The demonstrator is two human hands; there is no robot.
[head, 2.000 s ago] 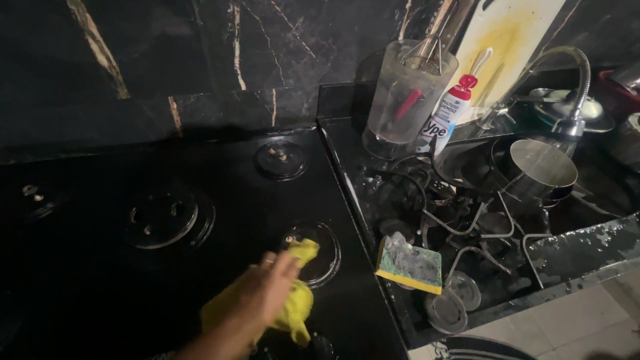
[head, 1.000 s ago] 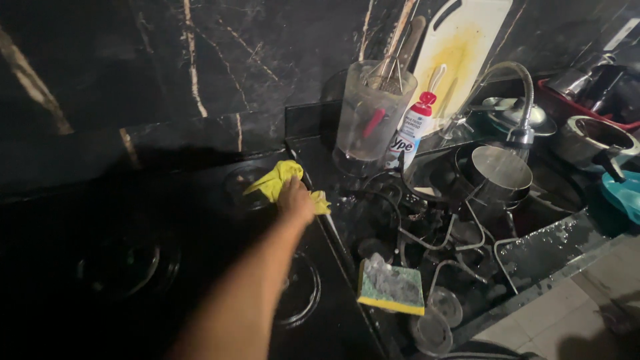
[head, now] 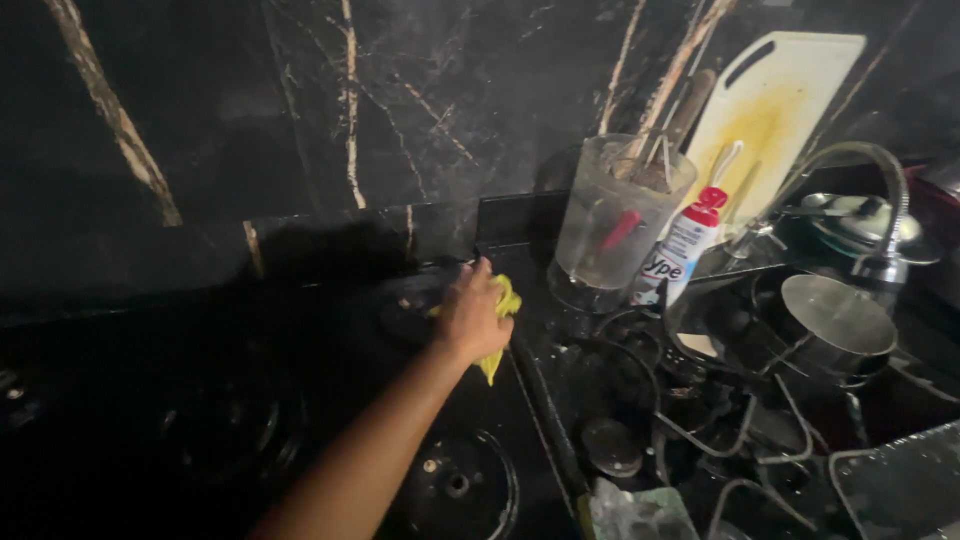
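My left hand (head: 476, 315) reaches over the black stovetop (head: 337, 375) and holds a yellow cloth (head: 507, 296) against its back right corner, near the rear burner recess. Part of the cloth is hidden beneath the hand. In front of it, the front right burner base (head: 457, 484) is exposed, with no grate over it. A green and yellow sponge (head: 660, 510) with suds lies right of the stove's edge, at the bottom of the view. My right hand is out of view.
Right of the stove stand a clear plastic pitcher (head: 619, 225) with utensils, a red-capped bottle (head: 686, 240) and a white cutting board (head: 780, 120). Metal pan grates (head: 720, 450), a burner cap (head: 611, 446) and a pot (head: 840, 322) lie by the curved faucet (head: 889, 225). A marbled wall (head: 300, 112) rises behind.
From the front right burner, my left hand has moved with the yellow cloth to the back right burner, then on to the stove's back right corner. The view has shifted.
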